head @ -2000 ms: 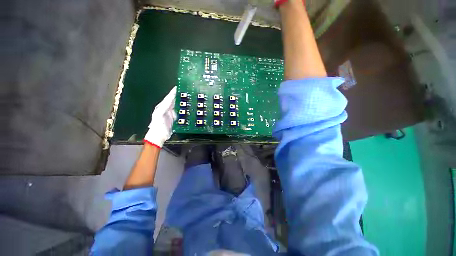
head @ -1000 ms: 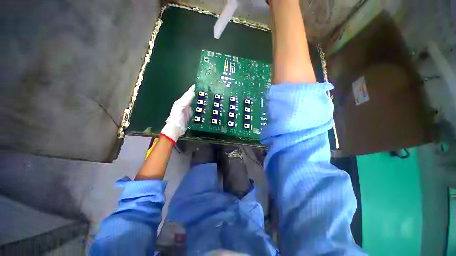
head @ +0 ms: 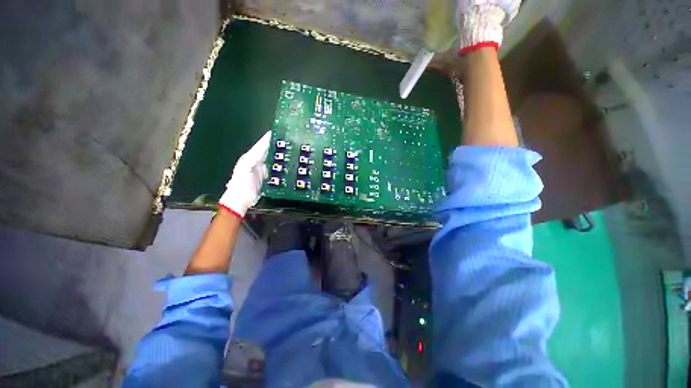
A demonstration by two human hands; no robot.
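Note:
The green circuit board [head: 394,163] lies on the dark green booth mat [head: 201,140], with rows of dark square parts on its left half. My left hand [head: 248,176], in a white glove with a red cuff, holds the board's left edge. My right hand [head: 487,17], also gloved, is at the top edge of the picture and partly cut off; its grip is not clear. Just left of it, the blurred yellow-olive nozzle [head: 441,26] has its white tip [head: 415,74] above the board's upper edge. My right forearm and sleeve pass beside the board's right end.
The worn grey booth wall [head: 83,98] rises at left, with chipped pale edging along the mat. A brown cardboard flap [head: 564,151] stands at right. Beyond it is the bright green bench [head: 595,295] with a small black object [head: 580,222]. My legs are below the booth's front edge.
The view has shifted. The nozzle tip has moved right along the board's upper edge. My right hand has come into the picture, and more of the board's right end shows. My left hand stays at the left edge.

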